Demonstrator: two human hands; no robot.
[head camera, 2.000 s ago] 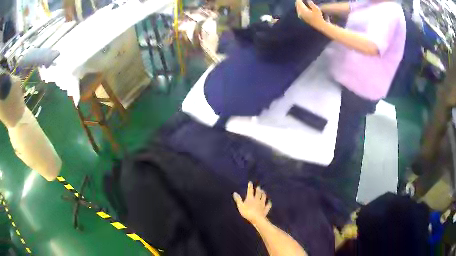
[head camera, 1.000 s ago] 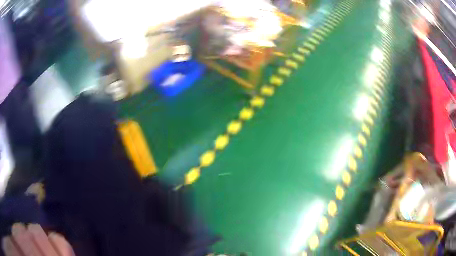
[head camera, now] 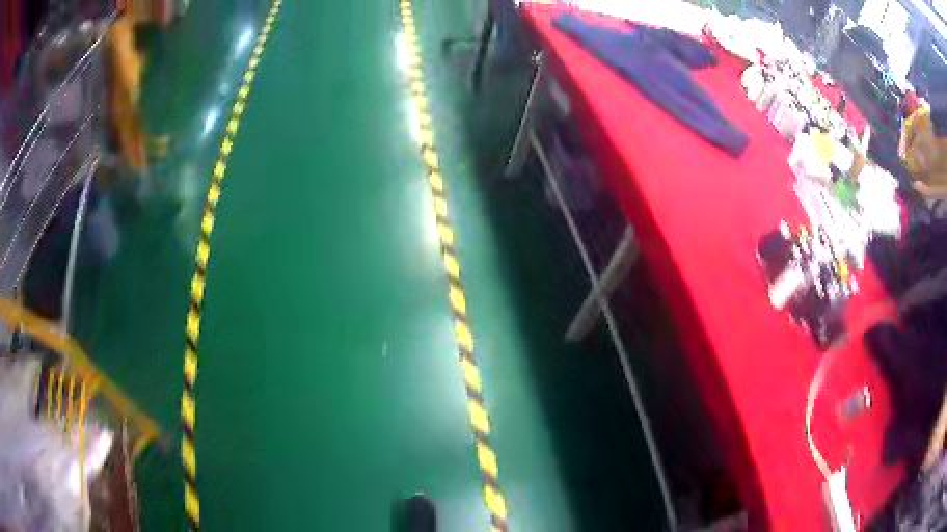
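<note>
Neither of my hands is in the picture. A long table with a red top [head camera: 675, 208] runs along the right side. A dark blue garment piece [head camera: 665, 78] lies flat on its far end. Mixed small items, white, green and dark [head camera: 831, 197], are heaped along its far side. Dark cloth [head camera: 914, 364] lies at the right edge. A pale curved strip or cord [head camera: 815, 405] is on the table's near part.
A green floor aisle [head camera: 312, 260] with two yellow-black tape lines runs ahead. At the lower left is a yellow-railed trolley [head camera: 93, 374] with pale material. Table legs and a bar stand under the red table. A small dark object [head camera: 418, 513] shows at the bottom edge.
The view has turned from the white table, dark cloth and a person to the aisle and red table. The hand seen earlier at the lower edge is out of view.
</note>
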